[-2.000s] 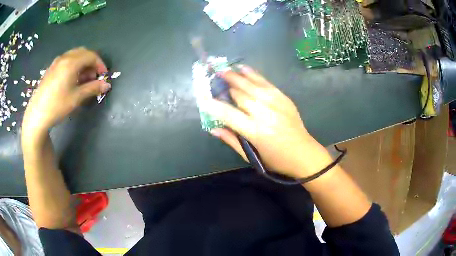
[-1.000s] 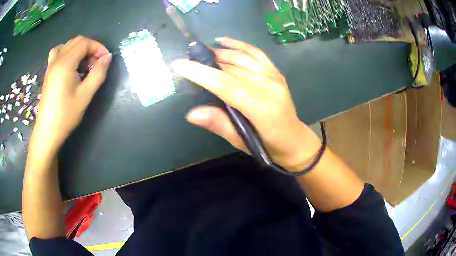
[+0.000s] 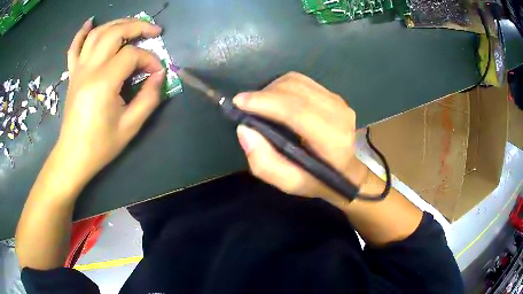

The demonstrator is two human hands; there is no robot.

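A small green circuit board point(image 3: 174, 82), glaring white in part, lies on the dark green bench top, left of centre. My left hand point(image 3: 112, 74) is over its left side, thumb and index finger pinched together at the board. A small component may be between these fingertips; I cannot tell. My right hand point(image 3: 304, 135) is shut on the black handle of a soldering iron point(image 3: 287, 146). The iron's thin barrel points up and left, and its tip is at the board's right edge, close to my left fingertips. The cord loops over my right wrist.
Loose white components with leads point(image 3: 23, 106) lie at the left. Green boards point(image 3: 344, 10) with silver pins are at the far side, beside a tray of dark grains point(image 3: 438, 14). A yellow holder point(image 3: 492, 60) is at the right edge. An open cardboard box point(image 3: 441, 161) stands below it.
My left hand has moved right onto the board. My right hand has turned the iron so its tip meets the board's edge. The view has shifted, so the far boards show less.
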